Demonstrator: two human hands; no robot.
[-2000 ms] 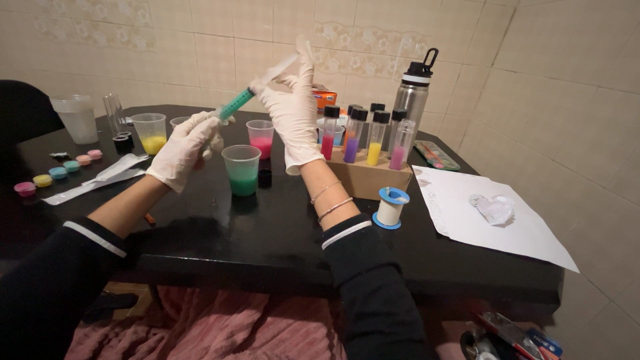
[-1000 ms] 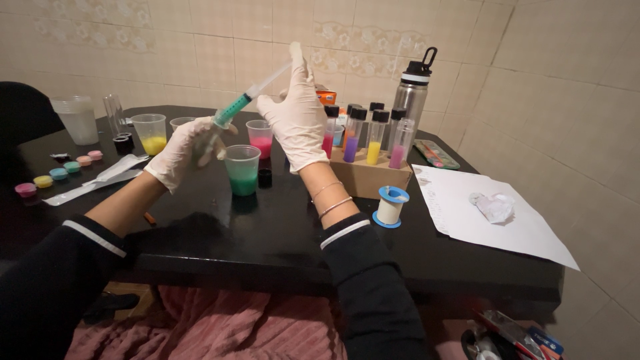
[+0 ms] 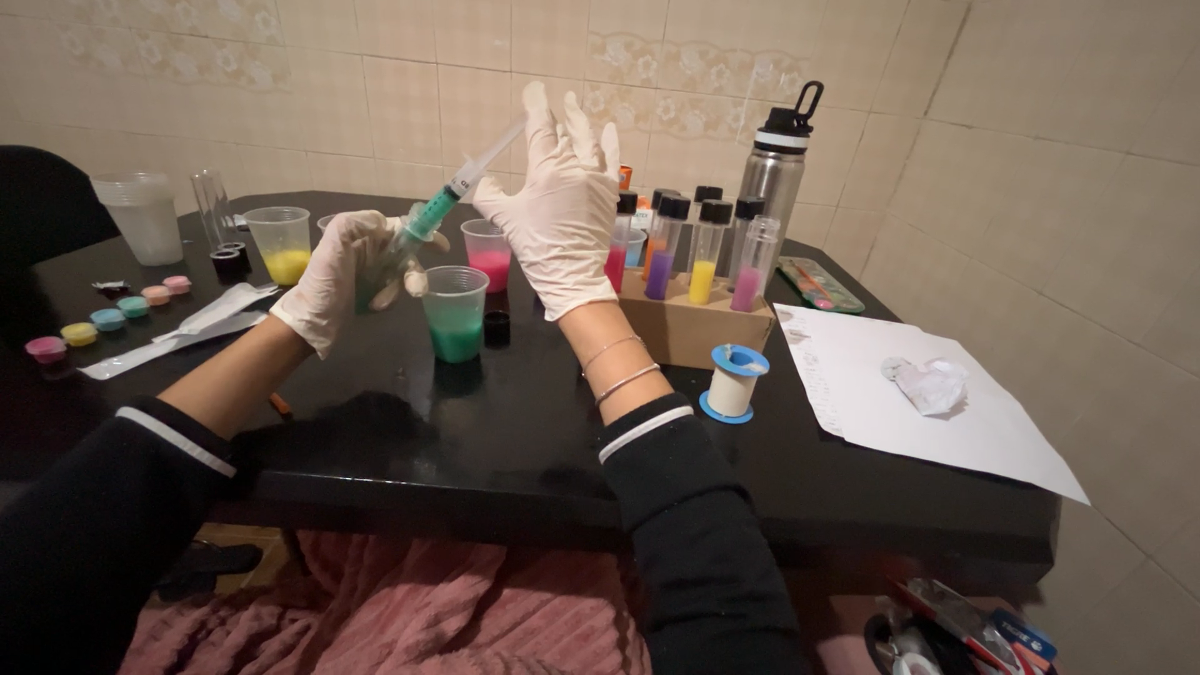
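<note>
My left hand [image 3: 352,272], in a white glove, grips a glass tube and the lower end of a plastic syringe [image 3: 436,208]. Green liquid fills part of the syringe's barrel, which tilts up to the right. My gloved right hand [image 3: 560,202] is raised with its fingers spread, a finger against the end of the plunger. A clear plastic cup of green liquid [image 3: 456,319] stands below, between the hands. Behind it is a cup of pink liquid [image 3: 488,258]. Capped tubes of coloured liquid [image 3: 701,267] stand in a cardboard holder [image 3: 694,323] beside my right hand.
A cup of yellow liquid [image 3: 281,246], stacked cups [image 3: 145,220], small paint pots [image 3: 108,320] and torn wrappers [image 3: 202,323] lie left. On the right are a tape spool [image 3: 733,382], a steel bottle [image 3: 773,178] and paper sheets [image 3: 900,394] with crumpled paper. A black cap [image 3: 497,328] sits beside the green cup.
My right hand has gone from upright fingers near the syringe's top to spread fingers against the plunger end. My left hand stays around the syringe's lower end.
</note>
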